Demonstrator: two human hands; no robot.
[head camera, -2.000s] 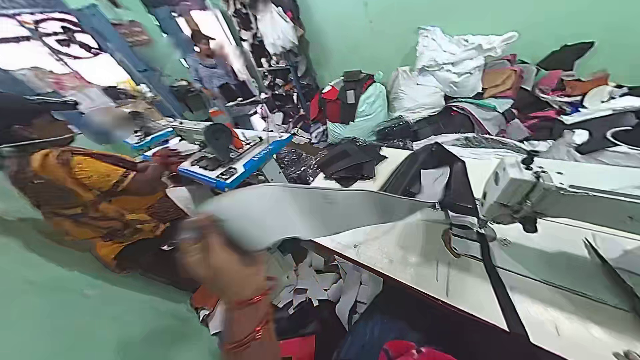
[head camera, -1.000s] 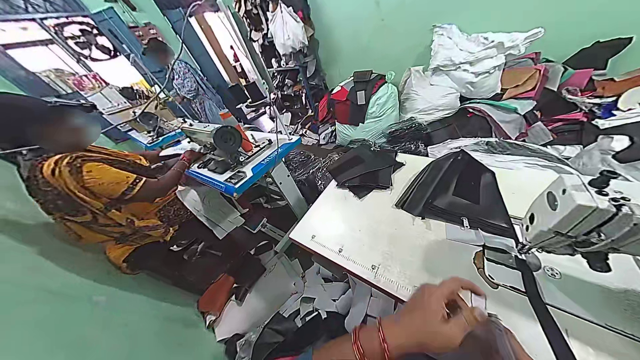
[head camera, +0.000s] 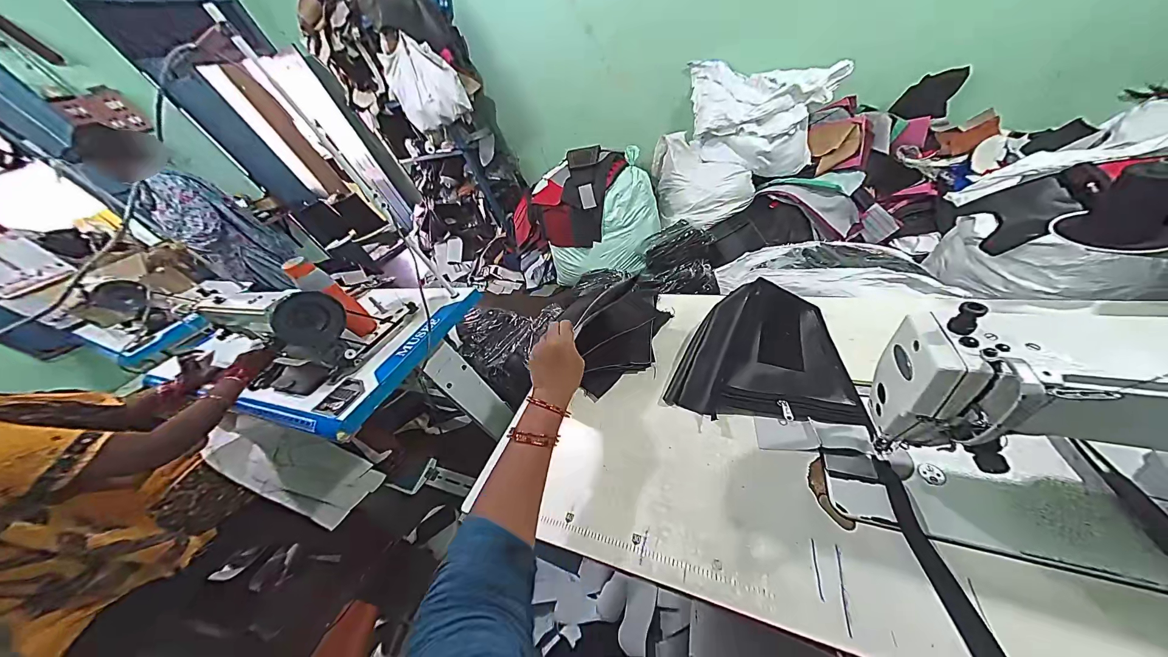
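My left hand (head camera: 557, 358), with red bangles and a blue sleeve, reaches across the white table. Its fingers are closed at the near left edge of a stack of black material pieces (head camera: 625, 338), with an edge of a black piece pinched in them. To the right lies a larger stack of black panels (head camera: 757, 351), a zip pull at its lower edge. A white sewing machine (head camera: 949, 383) stands beside that stack. From under its needle area a black strip (head camera: 926, 547) runs toward the front edge. My right hand is not in view.
The white table (head camera: 675, 493) has a ruler scale along its front edge. At the left a co-worker's hands (head camera: 242, 365) work at another sewing machine (head camera: 306, 324); a second person stands behind. Plastic-wrapped black bundles (head camera: 497, 342), filled sacks (head camera: 607, 219) and fabric scraps lie beyond the table.
My left hand was beside a pale strip two seconds ago, then near the table's front edge. It has moved away to the stack of small black pieces. The pale strip is no longer in it.
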